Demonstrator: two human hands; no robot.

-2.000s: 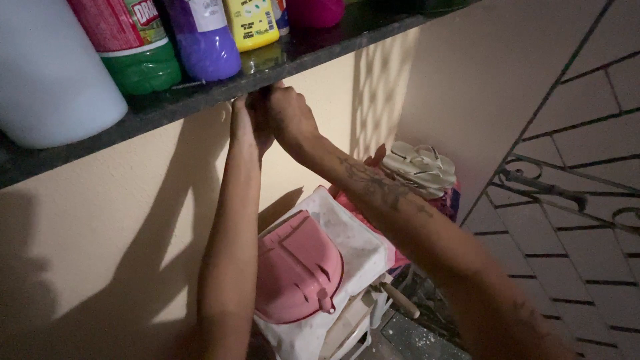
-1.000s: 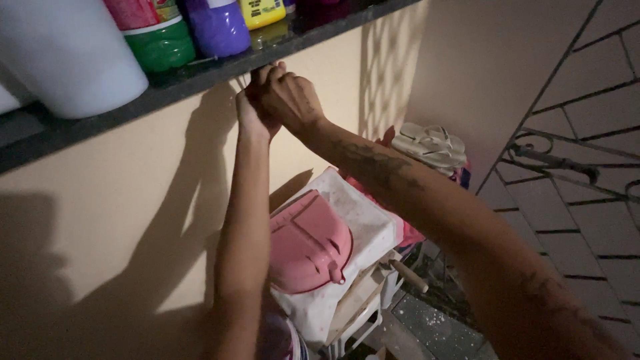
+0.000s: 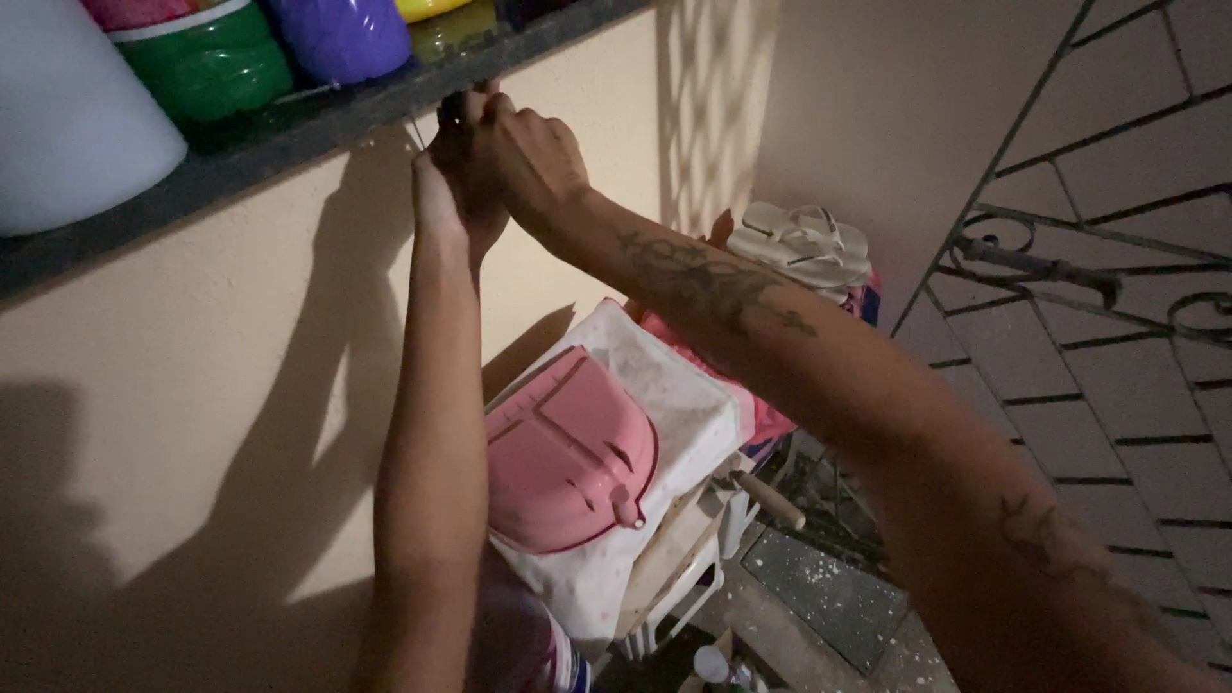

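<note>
Both hands are raised together just under the edge of a dark stone shelf [image 3: 318, 120], close to the wall. My left hand [image 3: 457, 183] is upright, its fingers around something small and dark whose kind I cannot tell. Over it lies my right hand [image 3: 534, 154], fingers bent, hiding most of what is between the hands. A thin pale strand or wire shows beside my left hand. Below the forearms, a pink plastic dustpan-like piece [image 3: 568, 452] rests on a white cloth [image 3: 674, 414].
On the shelf stand a white container [image 3: 77, 115], a green bottle [image 3: 207, 67] and a purple bottle [image 3: 342, 38]. Pale flip-flops [image 3: 804, 245] sit on a pile by the wall. A metal grille [image 3: 1088, 279] is at the right; a wooden handle [image 3: 770, 500] juts out below the cloth.
The view has shifted somewhat. Both hands stay together under the shelf edge; no clear change in what they hold.
</note>
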